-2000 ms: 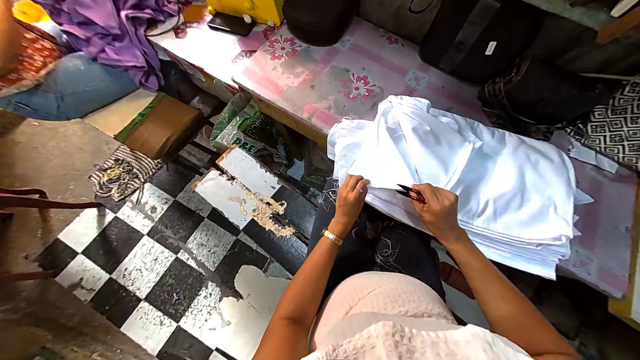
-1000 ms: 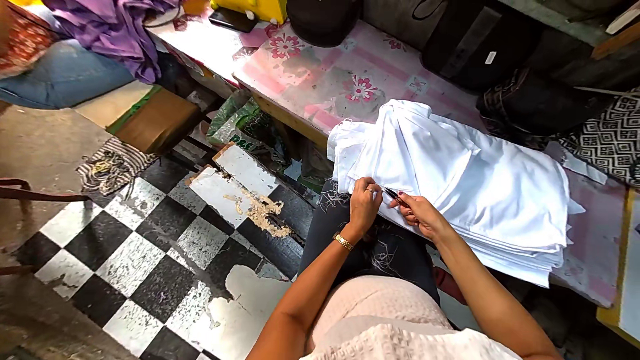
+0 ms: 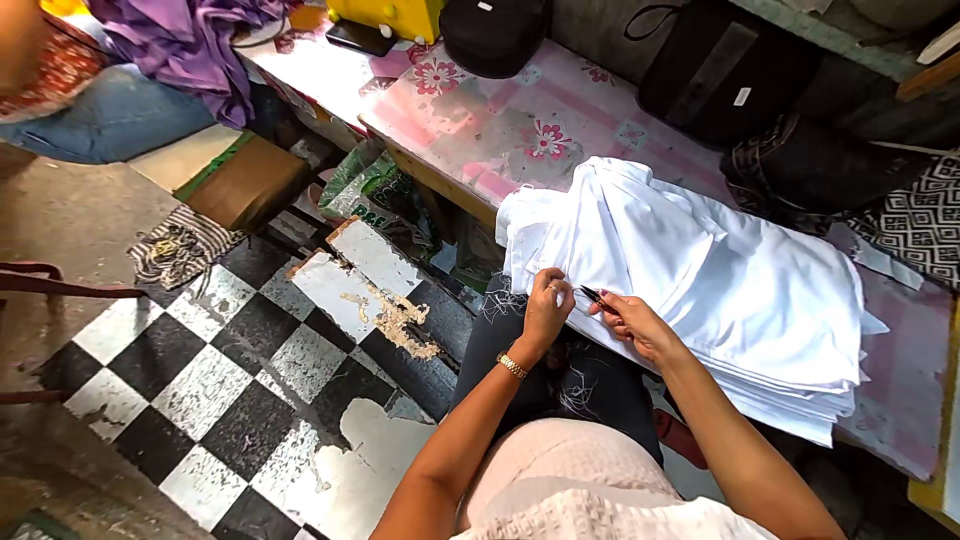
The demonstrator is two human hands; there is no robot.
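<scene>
A thick stack of white cloth pieces (image 3: 720, 277) lies across the front edge of the table, its near side over my lap. At its near left edge my left hand (image 3: 547, 304) pinches the rim of the top cloth between thumb and fingers. Just to the right, my right hand (image 3: 630, 322) holds small dark thread snips (image 3: 591, 294), their tips pointing at the left hand's fingertips. Loose white threads (image 3: 577, 394) lie on my dark trousers, and more hang by the stack's left corner.
The table (image 3: 480, 142) has a pink floral cover. Black cases (image 3: 724, 71) stand at its back, with a phone (image 3: 361, 37) farther left. A worn wooden bench (image 3: 375, 292) is beside my legs. Another person's jeans-clad leg (image 3: 105, 116) and purple cloth (image 3: 187, 52) are at upper left.
My hands were apart two seconds ago; they came together at the cloth's edge and now sit slightly apart, the snips still in my right hand.
</scene>
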